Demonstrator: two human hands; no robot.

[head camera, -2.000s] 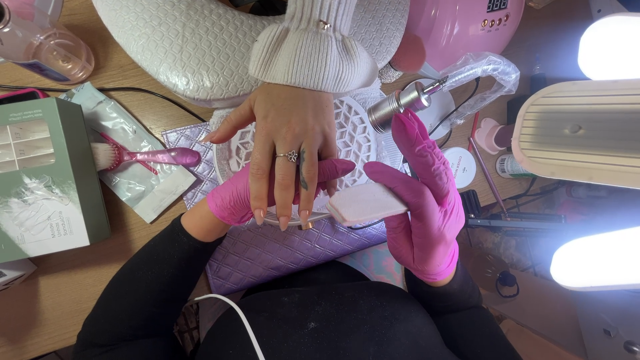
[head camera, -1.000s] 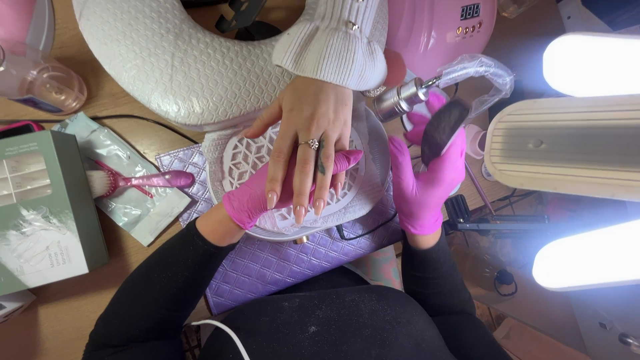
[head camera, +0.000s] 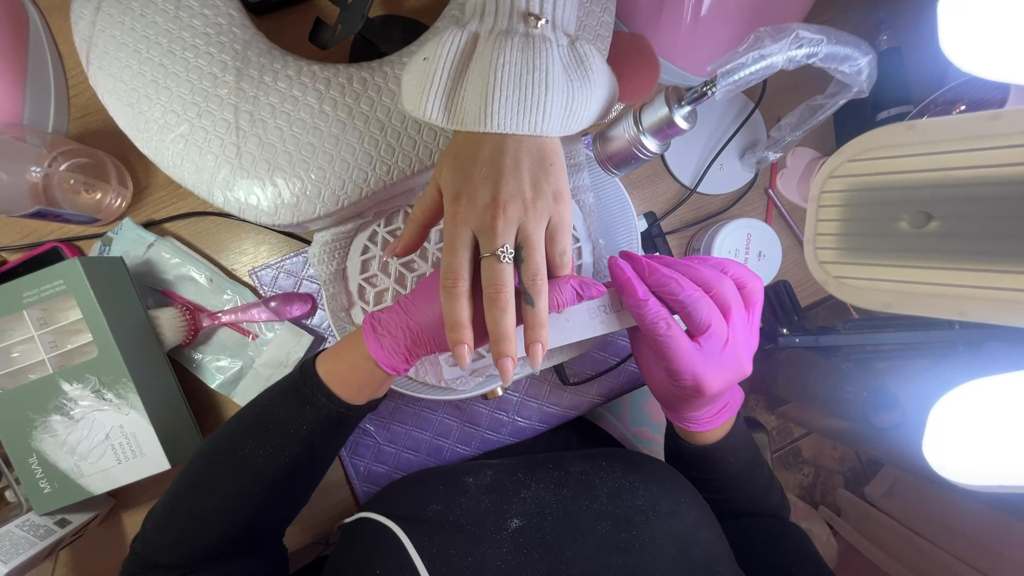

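My left hand, in a pink glove, lies under another person's hand and supports its fingers. That hand is palm down, fingers spread toward me, with a flower ring and long almond-shaped nails. In my gloved right hand is a white nail file, pinched near its right end. The file reaches left beneath the other person's fingertips; whether it touches a nail cannot be told. Below both hands is a white nail dust collector with a patterned grille.
A padded white armrest curves behind. At left are a green box, a dust brush on a packet and a clear bottle. At right stand a flexible-neck metal lamp, a lidded jar and a bright lamp. A purple quilted mat lies underneath.
My right hand held a dark oval-headed item a second ago and now holds the long white file; two seconds ago it held a pale block. It has moved in toward the other person's fingertips.
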